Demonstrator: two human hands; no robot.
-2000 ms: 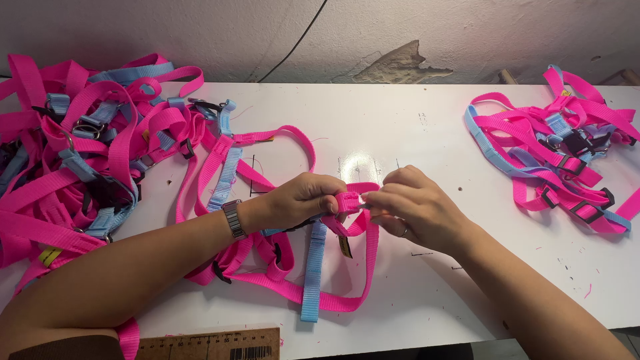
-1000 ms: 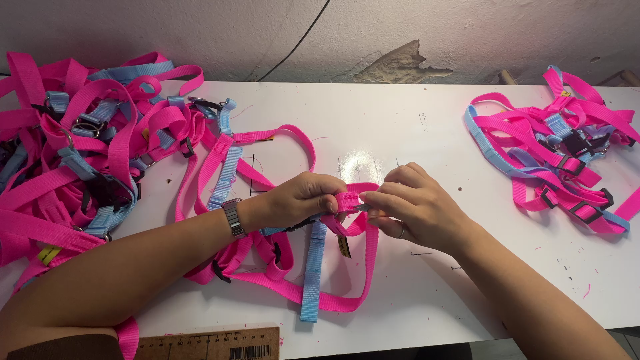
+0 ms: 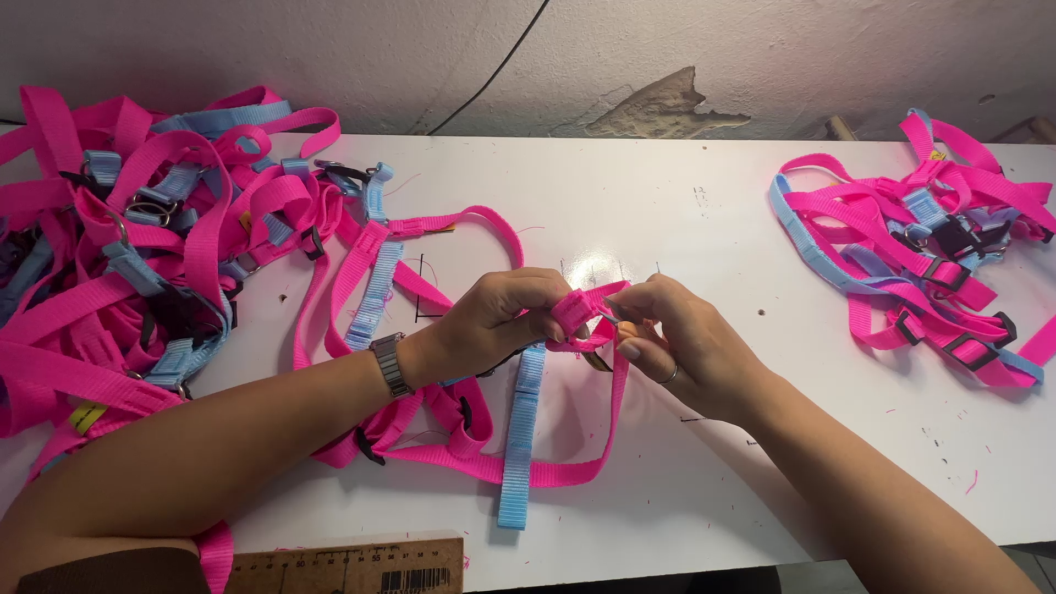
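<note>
My left hand point(image 3: 528, 309), with a metal watch on the wrist, pinches a stitched fold of pink webbing strap point(image 3: 575, 308) near the middle of the table. Right beside it, my right hand point(image 3: 672, 346) grips a small tool with an orange part point(image 3: 631, 332); its thin tip meets the fold, and the fingers hide most of it. From the fold a pink loop point(image 3: 615, 421) hangs down and runs left to more pink webbing with black plastic sliders. A light blue strap point(image 3: 518, 445) lies below my left hand, its end flat on the table.
A large heap of pink and blue webbing straps point(image 3: 206, 239) with metal rings and black buckles covers the left side. A smaller pile point(image 3: 932, 239) lies at the right. A wooden ruler point(image 3: 355, 569) is at the front edge. Behind the white table point(image 3: 660, 190) stands a chipped wall.
My right hand's fingers have shifted at the fold, and an orange part of the small tool now shows between them. My left hand stays on the webbing in the same place.
</note>
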